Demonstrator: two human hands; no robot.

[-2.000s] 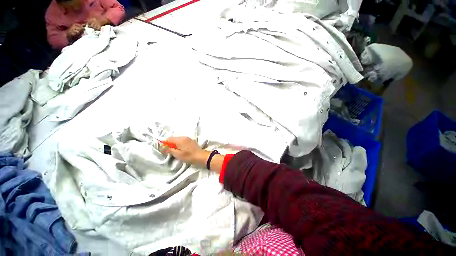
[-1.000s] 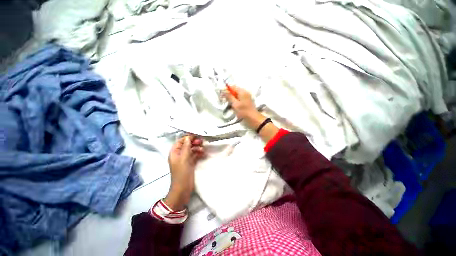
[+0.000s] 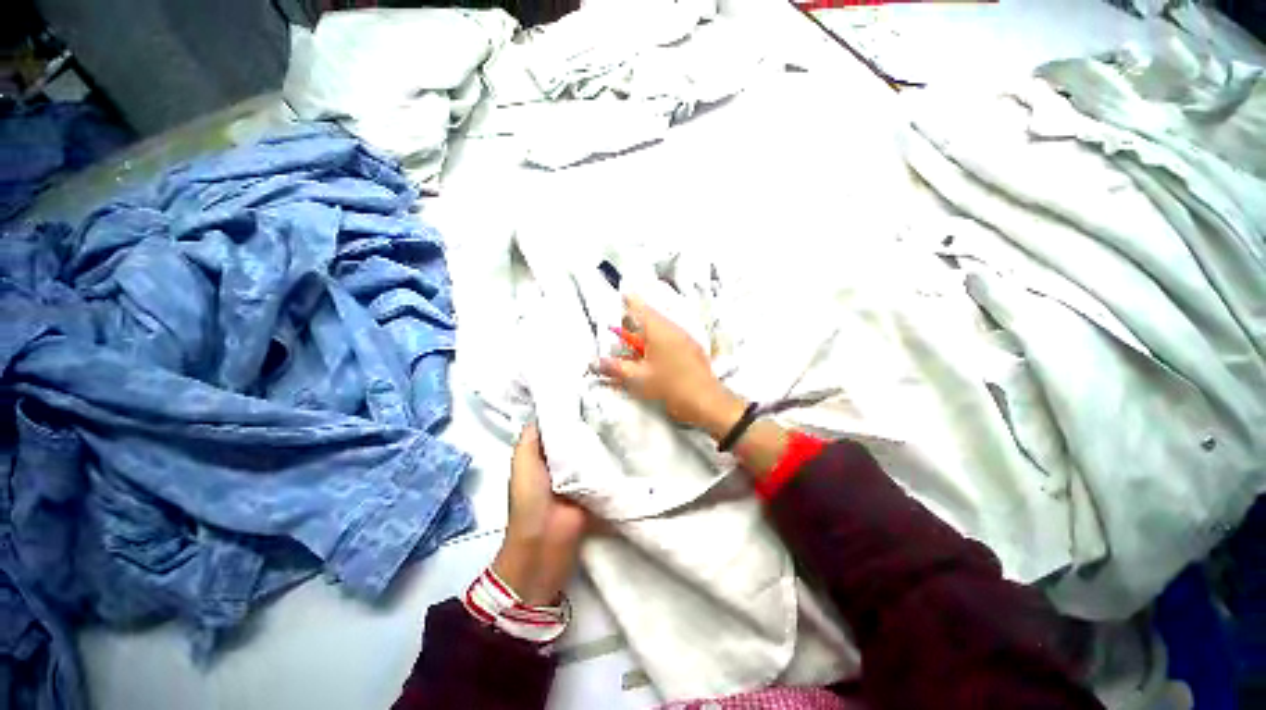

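An off-white garment (image 3: 632, 444) with a small dark label lies spread and rumpled under my hands. My right hand (image 3: 673, 368) rests over its middle, fingers curled around orange thread snips (image 3: 629, 339); only the orange part shows and the blades cannot be made out. My left hand (image 3: 539, 513) is at the garment's near left edge, thumb up along the cloth, with its fingers partly hidden under the fabric. The edge lies between thumb and fingers.
A heap of blue garments (image 3: 236, 375) lies at the left. Off-white garments (image 3: 1111, 319) are layered at the right, with more pale cloth (image 3: 396, 76) at the far side. A blue crate (image 3: 1197, 631) shows at the lower right.
The view has swung left, showing more of the blue heap. My left hand, out of view at first, came in and now holds the garment's edge. My right hand keeps the orange snips.
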